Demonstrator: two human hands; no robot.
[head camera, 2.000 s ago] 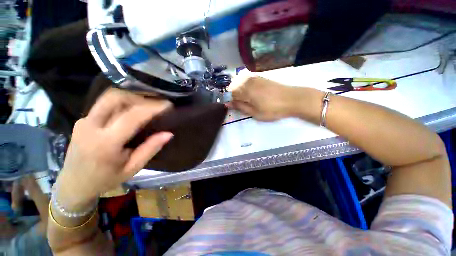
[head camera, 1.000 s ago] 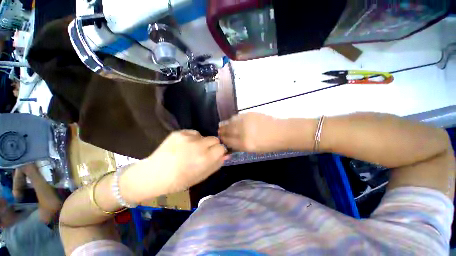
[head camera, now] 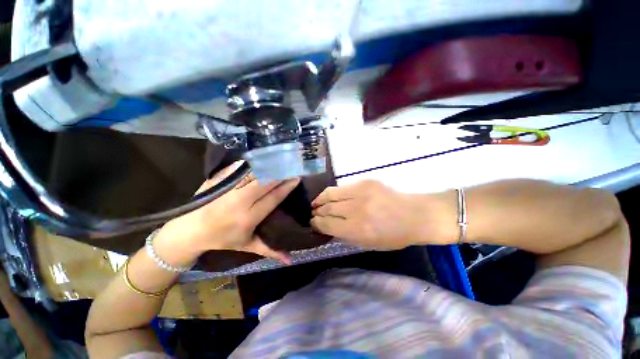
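The dark brown cloth (head camera: 130, 179) lies left of and below the sewing machine head (head camera: 203, 42), partly behind the chrome loop. Its narrow strip runs up at the thread tension assembly (head camera: 274, 130), which hides the needle area. My left hand (head camera: 238, 210) lies on the cloth, fingers spread, thumb towards the table's front edge. My right hand (head camera: 365, 214) has its fingertips bent together on the cloth's right edge and appears to hold it.
Thread snips (head camera: 516, 135) lie right of the machine on the white table (head camera: 414, 161). A dark red frame (head camera: 484, 70) hangs above them. A cardboard box (head camera: 203, 300) and blue frame bars (head camera: 450, 270) are below. Another person's arm (head camera: 24, 322) shows at lower left.
The view has moved closer to the machine head, which looks larger. My left hand has left my right fingertips and now lies flatter on the cloth. The cloth's strip stays at my right fingers.
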